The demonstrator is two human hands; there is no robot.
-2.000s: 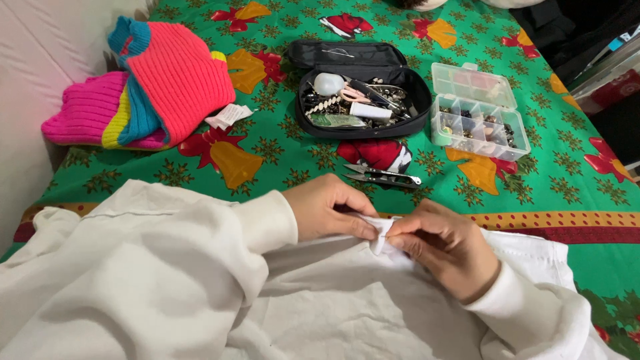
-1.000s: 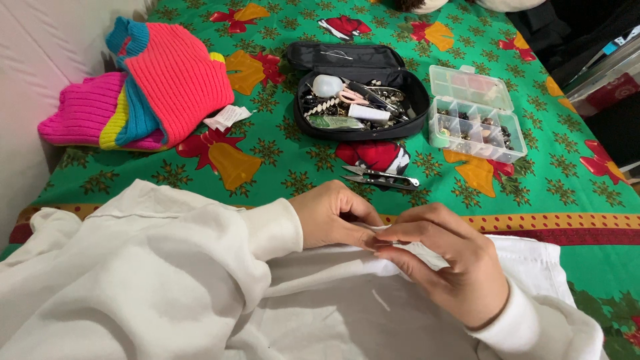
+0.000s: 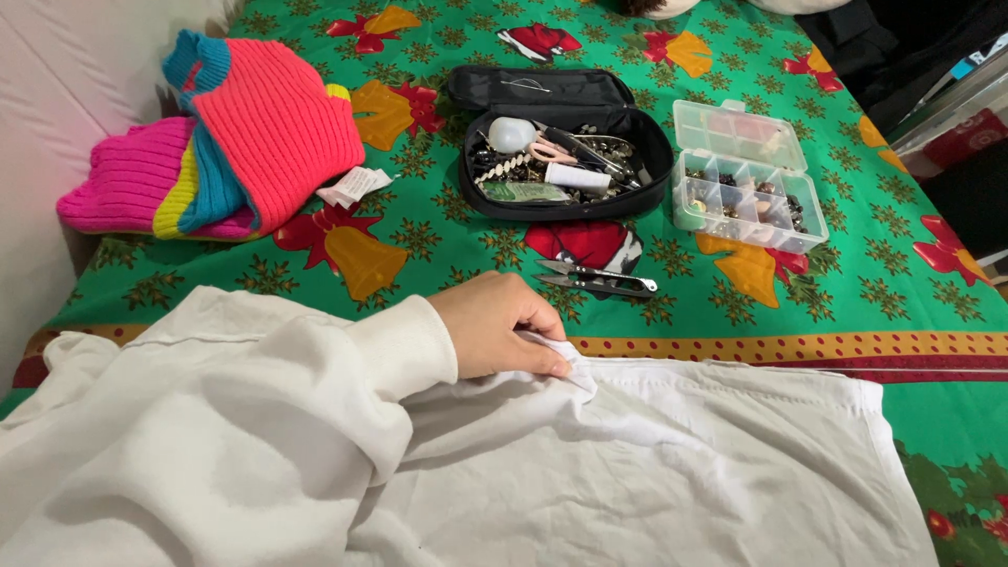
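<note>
White fabric [image 3: 646, 472] with a stitched hem lies across the near part of the table. My left hand [image 3: 504, 327] pinches its upper edge between thumb and fingers. From that pinch a thin thread runs right, along the hem and past it to the right edge of the view. My right hand is out of view. Beyond the fabric, a pair of metal thread snips [image 3: 598, 279] rests on the tablecloth, blades pointing left. Farther back stands an open black zip case [image 3: 567, 209] holding a white thread spool [image 3: 577, 178], pink-handled scissors [image 3: 551, 151] and beaded pieces.
A clear plastic divided box [image 3: 795, 236], lid raised, holds small beads right of the case. Folded knitwear [image 3: 279, 118] in coral, pink, blue and yellow lies at the left near a white tag [image 3: 354, 187]. A green patterned tablecloth [image 3: 465, 252] covers the table. A pale wall borders the left.
My right hand, which was at the fabric edge beside my left hand, has gone out of view. A taut thread now shows to the right. My left hand still pinches the fabric.
</note>
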